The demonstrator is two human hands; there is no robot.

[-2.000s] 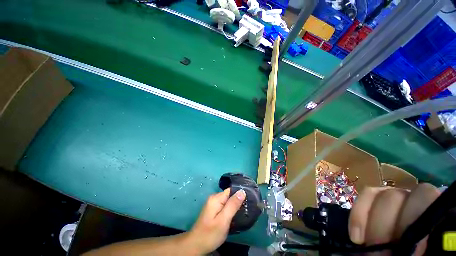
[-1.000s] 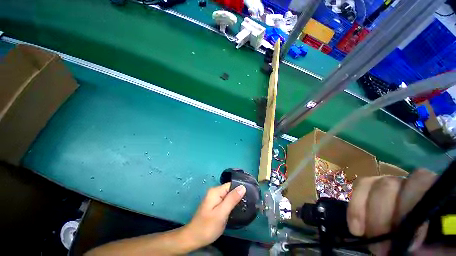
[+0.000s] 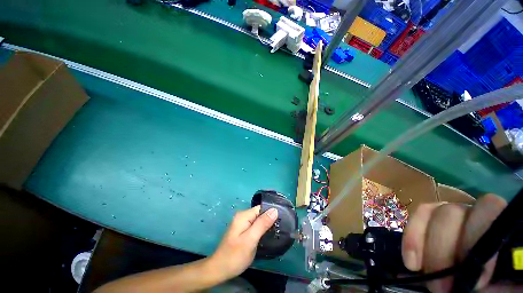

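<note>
My left hand (image 3: 244, 237) holds a round black housing (image 3: 281, 226) over the bench's front edge, thumb on its face. The housing's right side is against or very near the metal nose (image 3: 309, 240) of the screwdriver. My right hand (image 3: 447, 243) is wrapped around the black barrel of the electric screwdriver (image 3: 373, 246), which lies level and points left. A clear feed tube (image 3: 413, 129) curves down to the nose. Whether the tip touches the housing cannot be told.
Wooden strip (image 3: 309, 131) crosses the green belt (image 3: 200, 74). Carton of small wired components (image 3: 384, 206) stands behind the screwdriver. Another carton (image 3: 34, 114) is at left. Screws dot the green bench top (image 3: 143, 171). White housing (image 3: 288, 34) lies across the belt. Metal post (image 3: 401, 63) slants at right.
Both hands keep nearly the same pose, with the housing shifted very slightly. Small dark pieces on the belt have moved right, toward the wooden strip.
</note>
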